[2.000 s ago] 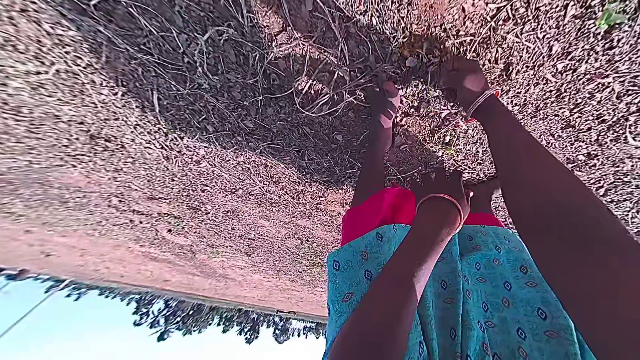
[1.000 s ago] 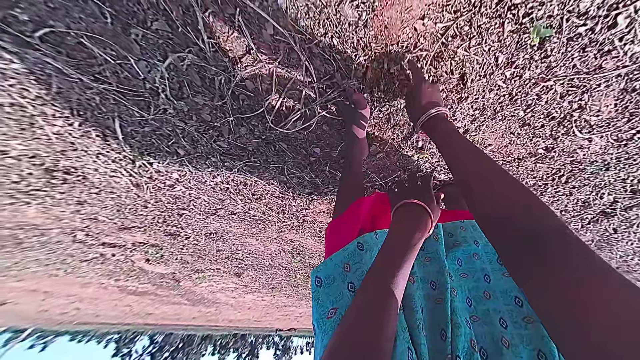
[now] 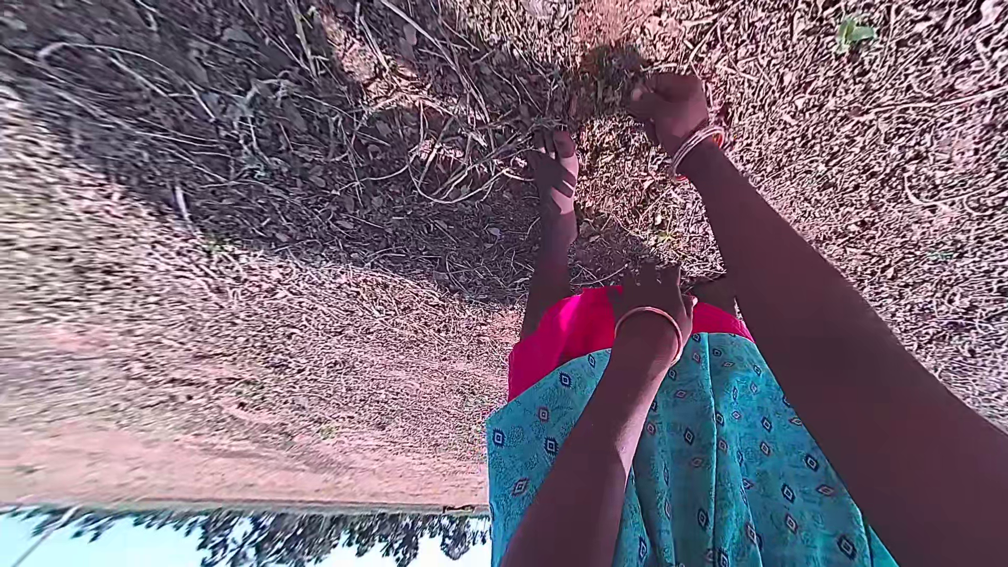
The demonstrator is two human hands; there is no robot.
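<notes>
My right hand (image 3: pixel 671 110) is low over the dry, littered ground at the upper middle, its fingers curled in; whether anything is inside them is hidden. It wears bangles at the wrist and is nearest to a dark, shaded patch of soil and stems (image 3: pixel 610 75). Below it in the view, my left hand (image 3: pixel 654 293) rests with fingers apart against the pink cloth (image 3: pixel 563 335) by my leg, a bangle on its wrist. It holds nothing that I can see. A patterned teal garment (image 3: pixel 693 457) covers my body.
My bare foot (image 3: pixel 557 169) stands beside a tangle of dry vines (image 3: pixel 449 169). Shaded dry stems (image 3: pixel 260 134) spread to the upper left. A small green plant (image 3: pixel 854 35) grows at the upper right. Upside-down trees (image 3: pixel 315 535) line the lower left edge.
My right hand's fingers, stretched toward the ground one second ago, are now curled in. My left hand has stayed against the pink cloth.
</notes>
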